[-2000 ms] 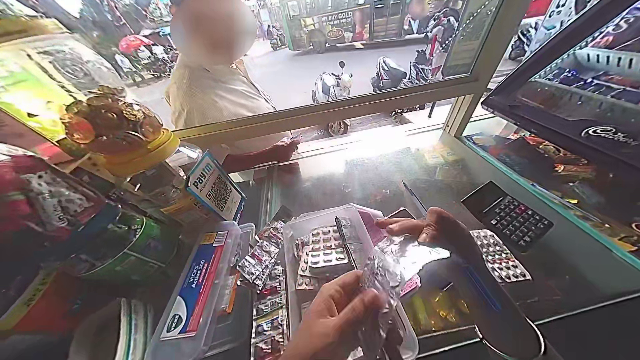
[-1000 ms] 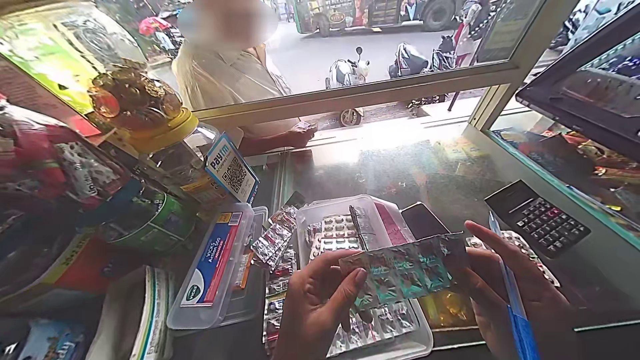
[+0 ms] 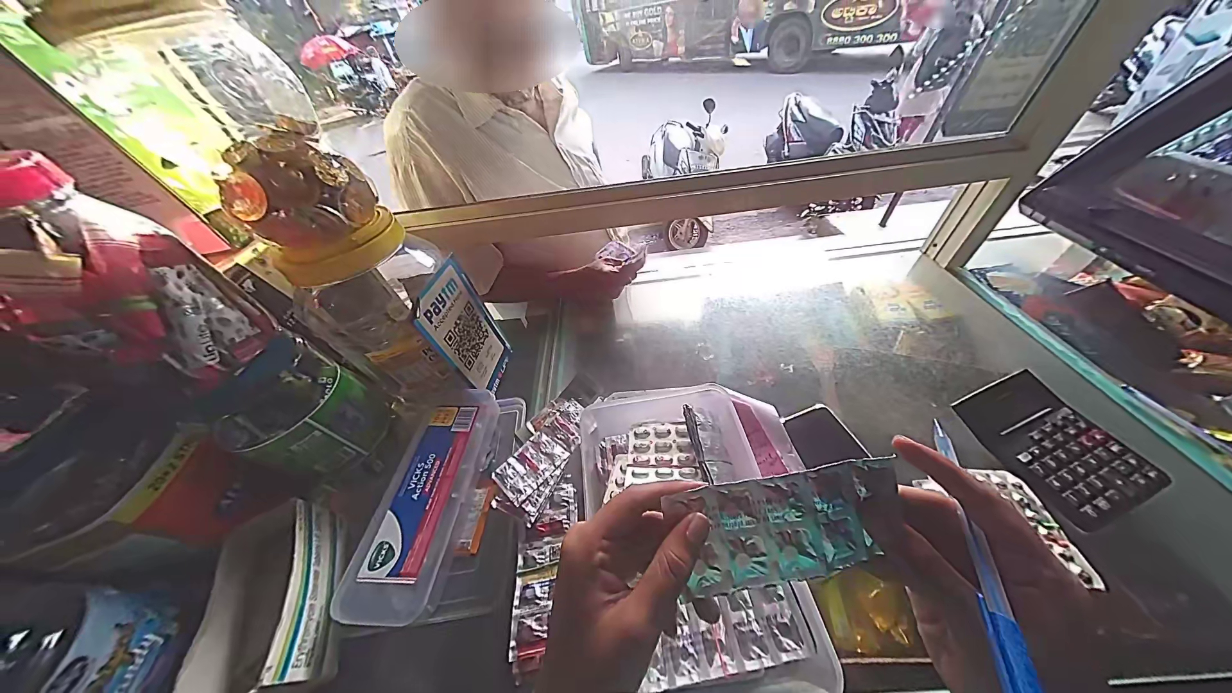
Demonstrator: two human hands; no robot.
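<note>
My left hand (image 3: pixel 626 587) grips the left end of a green and silver blister strip (image 3: pixel 784 529) between thumb and fingers. Beside the strip's right end is my right hand (image 3: pixel 991 568), its fingers touching or just behind that end; a blue pen (image 3: pixel 991 587) lies across this hand, point upward. Below the strip stands a clear plastic box (image 3: pixel 664 399) with blister packs (image 3: pixel 664 452) in it. More silver strips (image 3: pixel 731 635) show under my hands. Another blister pack (image 3: pixel 1039 520) lies on the counter behind my right hand.
A calculator (image 3: pixel 1068 452) and a dark phone-like object (image 3: pixel 825 433) lie on the glass counter (image 3: pixel 751 337). Left are a plastic box with a Vicks pack (image 3: pixel 419 500), strips (image 3: pixel 544 462), a payment-code stand (image 3: pixel 462 327) and jars (image 3: pixel 337 231). Across the window frame stands a person (image 3: pixel 491 154) holding something small.
Two seconds ago my hands held crumpled silver foil; since one second ago the green blister strip has been spread between them. The view has shifted somewhat.
</note>
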